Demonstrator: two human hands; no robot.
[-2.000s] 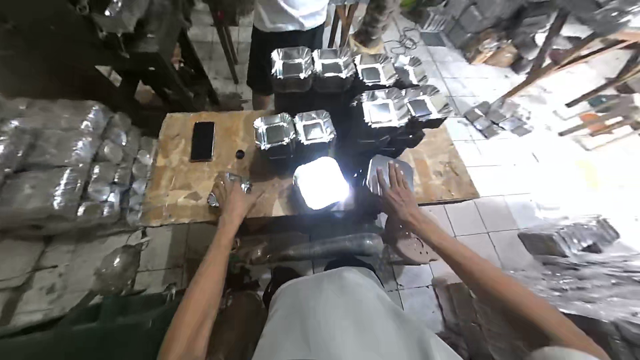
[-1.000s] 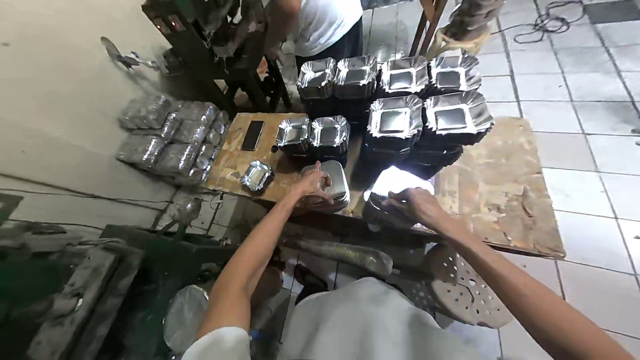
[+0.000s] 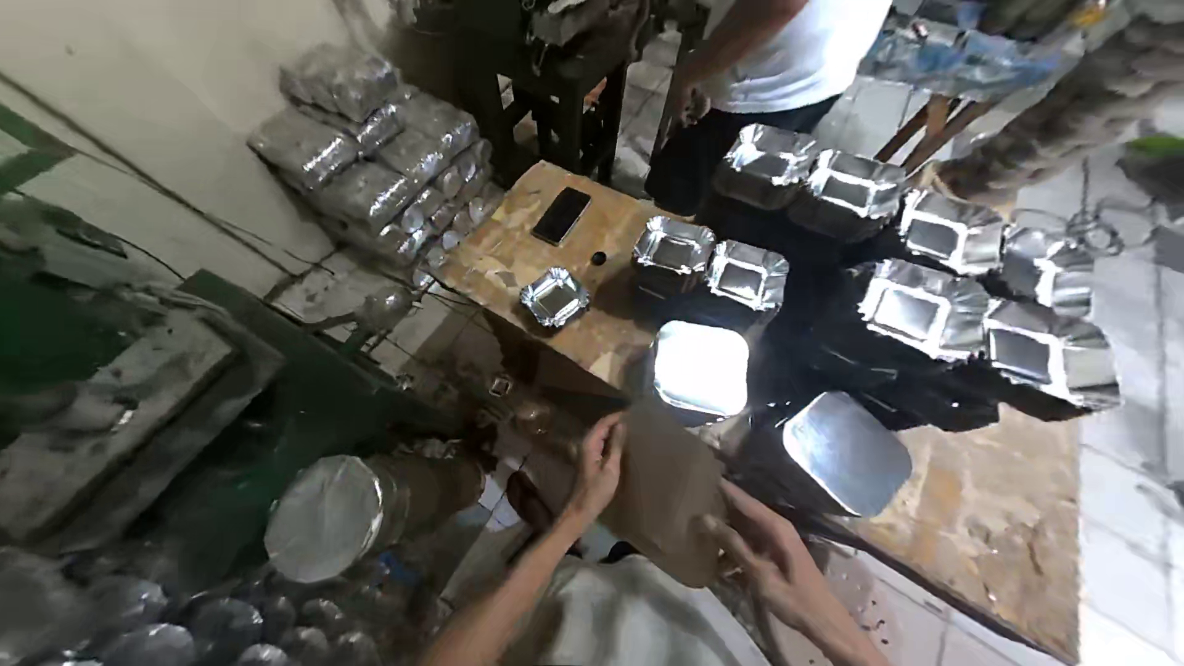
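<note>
Between my hands, over my lap at the near table edge, is a flat dull brown-grey piece (image 3: pixel 668 490) with rounded corners; its material is unclear. My left hand (image 3: pixel 599 467) grips its left edge, and my right hand (image 3: pixel 763 550) holds its lower right side. Just beyond lies a bright rounded-square metal stack (image 3: pixel 701 368), with a second such stack (image 3: pixel 848 453) to its right. A small foil tray (image 3: pixel 555 297) sits alone on the wooden table. Two stacks of foil trays (image 3: pixel 673 246) stand behind, and several taller stacks of foil trays (image 3: pixel 925 310) are at the right.
A phone (image 3: pixel 561 216) lies on the wooden table (image 3: pixel 980 518). Plastic-wrapped bundles (image 3: pixel 370 185) are piled at the left, beside green machinery (image 3: pixel 305 370). A person in a white shirt (image 3: pixel 795 55) stands across the table. A round wrapped bundle (image 3: pixel 326 520) is at lower left.
Both hands have left the two rounded-square stacks on the table and moved back toward my body, now holding the flat brown-grey piece. The view has turned.
</note>
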